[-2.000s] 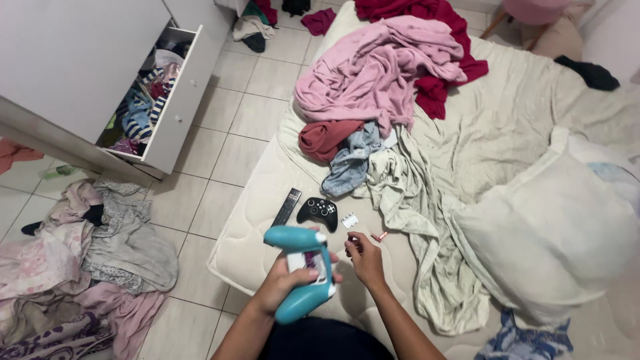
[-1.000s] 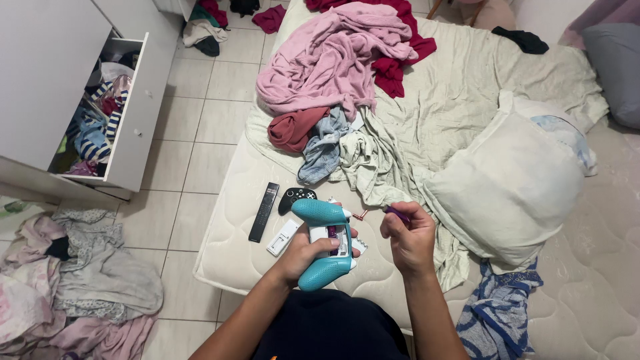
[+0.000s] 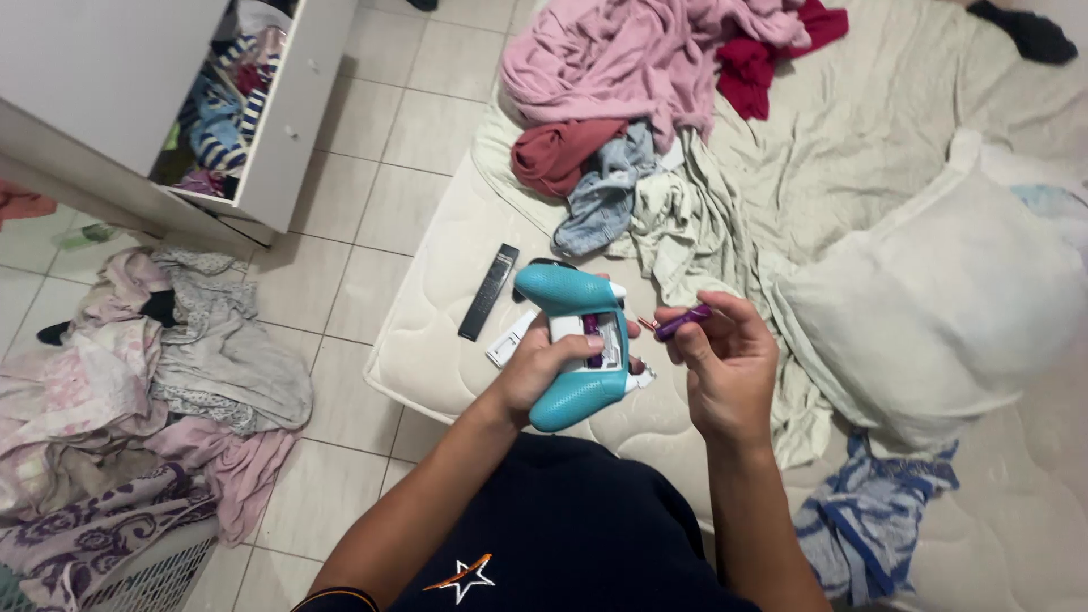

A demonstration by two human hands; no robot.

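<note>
My left hand [image 3: 544, 365] holds a teal and white game controller [image 3: 571, 399] with its back up and its battery bay uncovered. One purple battery [image 3: 592, 340] lies in the bay, my thumb beside it. To the right, my right hand [image 3: 727, 365] pinches a second purple battery [image 3: 682, 323] between thumb and fingers, apart from the controller. A reddish slim item [image 3: 648, 324] shows by that battery's left end; whether they touch I cannot tell. A black controller [image 3: 544, 265] is mostly hidden behind the teal one. A white flat piece [image 3: 510, 340] lies on the mattress by my left hand.
A black remote control [image 3: 489, 291] lies on the bare mattress [image 3: 425, 340]. Beyond are a pink blanket [image 3: 603, 68], denim clothing [image 3: 603, 195] and a white pillow [image 3: 918, 306]. At left, an open drawer [image 3: 289, 127] holds clothes, with a clothes pile [image 3: 212, 357] below it.
My right hand has come up from low over the mattress, where it was two seconds ago, and now holds a purple battery beside the controller. My left hand keeps hold of the teal controller.
</note>
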